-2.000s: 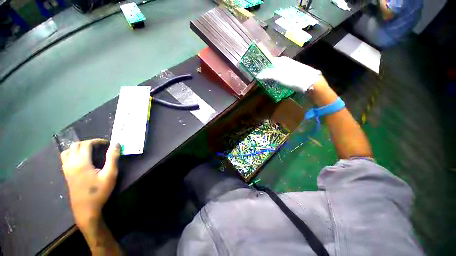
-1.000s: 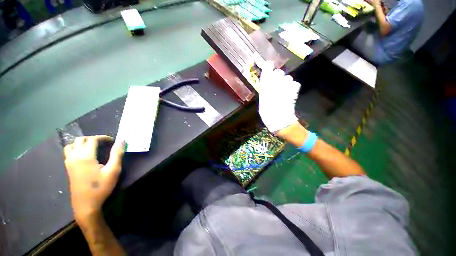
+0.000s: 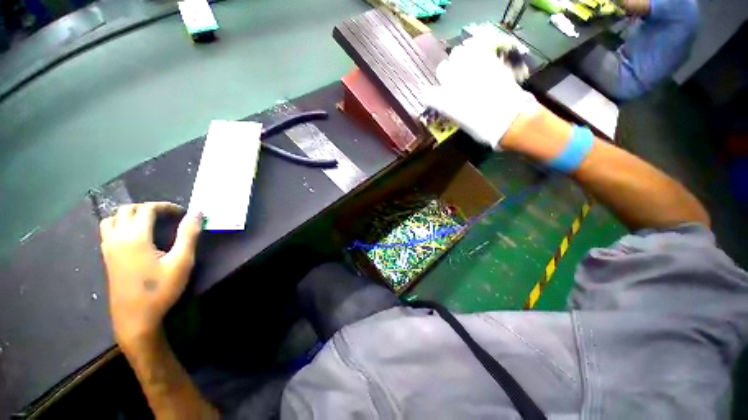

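Observation:
A narrow circuit board, pale side up (image 3: pixel 225 174), lies on the dark bench mat. My bare left hand (image 3: pixel 152 258) rests on the mat at its lower left, fingers apart, thumb at the board's corner. Side cutters (image 3: pixel 302 156) lie right of the board, handles open, jaws hidden by its edge. My gloved right hand (image 3: pixel 488 86) is over the right end of the slotted block (image 3: pixel 389 61). A second circuit board (image 3: pixel 439 125) is mostly hidden by the glove; a yellowish end shows below it and dark parts show beyond the fingers.
A red-brown support box (image 3: pixel 377 111) is under the slotted block. An open cardboard box (image 3: pixel 476 189) of thin offcuts (image 3: pixel 410 242) is below the bench edge. The green conveyor (image 3: pixel 131 102) carries a board (image 3: pixel 198 18). Another person's sleeve (image 3: pixel 664 49) is at upper right.
My right hand has moved from holding a green board over the cardboard box to the slotted block, then up and right. My left hand stays beside the pale board.

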